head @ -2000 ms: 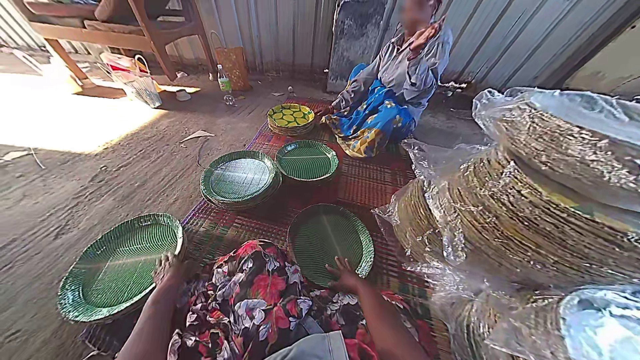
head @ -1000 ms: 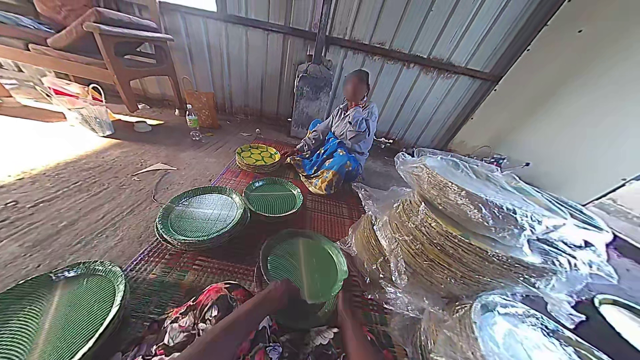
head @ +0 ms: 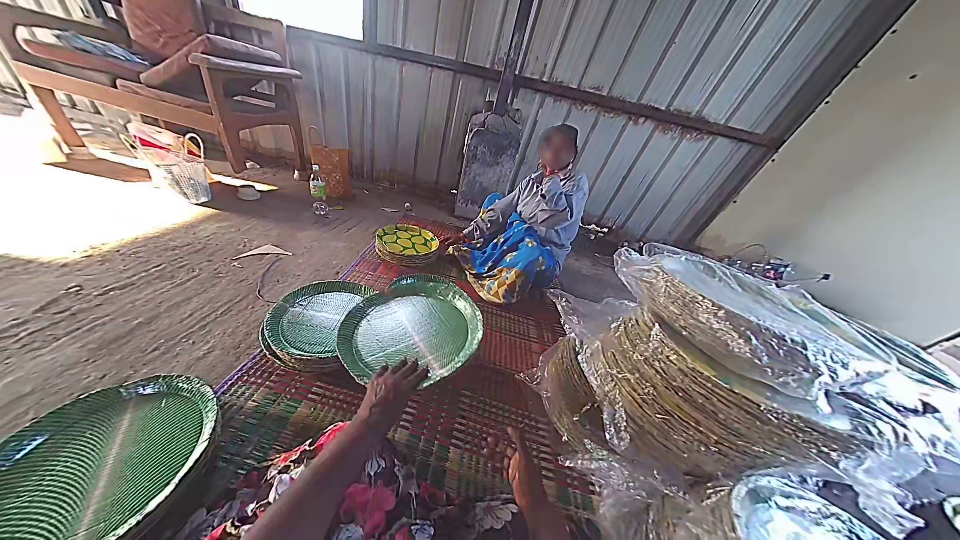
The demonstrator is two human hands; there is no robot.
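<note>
My left hand [head: 392,391] rests with spread fingers at the near rim of a round green plate [head: 410,335]. This plate overlaps another green plate behind it and the right side of a stack of green plates [head: 311,321]. Whether the fingers grip the rim I cannot tell. My right hand [head: 514,463] is above the woven mat [head: 480,405], fingers apart, holding nothing. A larger green plate [head: 112,457] tops a pile at the lower left. Ahead lies a stack topped by a yellow-and-green patterned plate [head: 407,241].
A person [head: 532,217] sits at the mat's far end, one hand near the patterned stack. Tall plate stacks in clear plastic [head: 697,360] line the right. A wooden sofa [head: 217,97], a basket [head: 180,169] and a plastic bottle [head: 319,191] are at the back left.
The green plate that was in front of my lap is now forward and left, beside the stack. My right hand has come away from it. The seated person's raised hand has come down toward the chin.
</note>
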